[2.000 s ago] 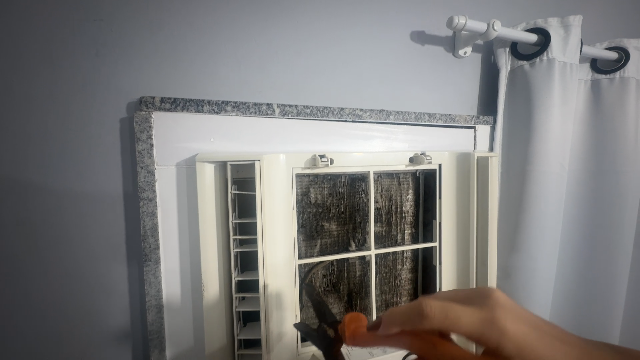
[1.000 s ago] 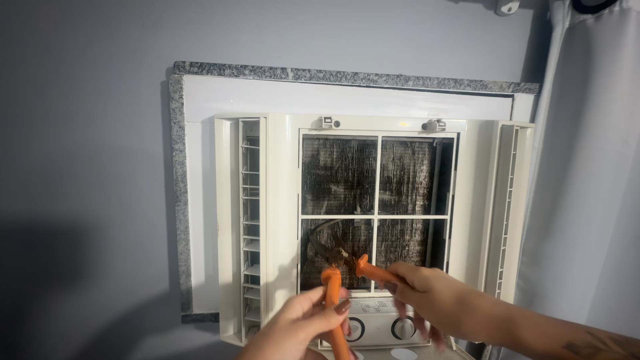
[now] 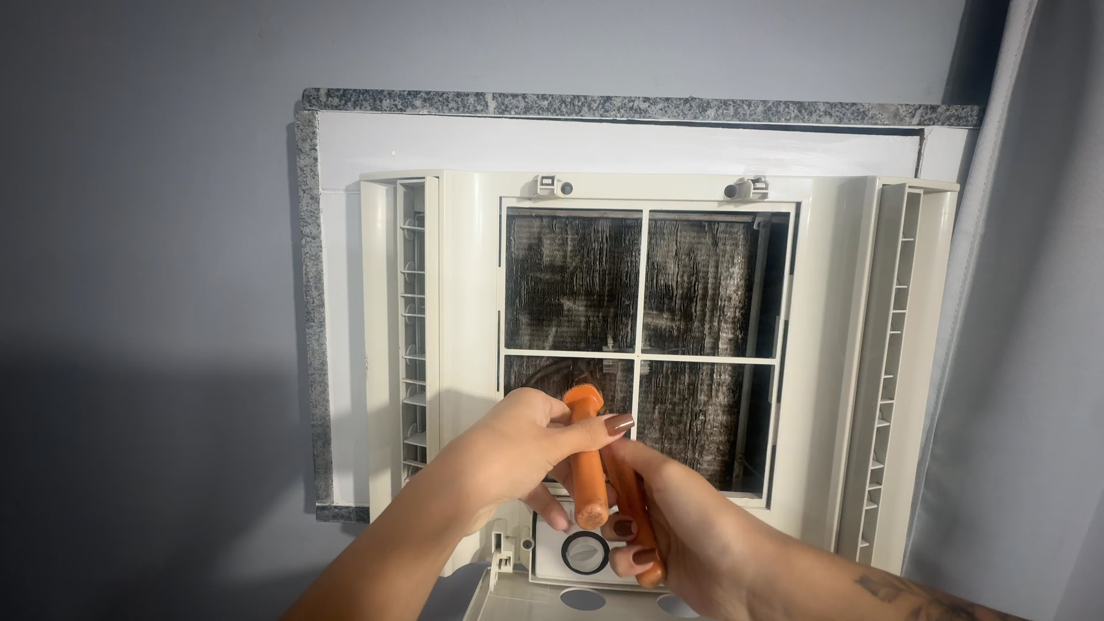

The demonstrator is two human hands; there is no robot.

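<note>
Before a window air conditioner's cream front frame [image 3: 819,345], my left hand [image 3: 517,448] grips one orange handle [image 3: 589,474] of a two-handled cutting tool. Wrapped around the other orange handle [image 3: 632,509] is my right hand [image 3: 681,517], just to the right. The two handles are close together. Dark curved jaws [image 3: 561,373] lie at the lower left opening of the frame's grid, hard to make out against the dark, dirty coil fins [image 3: 569,276]. A round control knob [image 3: 585,552] shows below my hands.
White panel [image 3: 604,147] and speckled granite trim [image 3: 604,105] surround the unit, set in a grey wall [image 3: 155,216]. Side louvres [image 3: 414,328] flank the grid. A lowered cream cover [image 3: 535,599] with round holes is at the bottom. A pale curtain [image 3: 1018,302] hangs at the right.
One second ago the orange handles were spread apart; now they are nearly together. Two seconds ago only one hand was in view, at the tool. The view has shifted downward since then.
</note>
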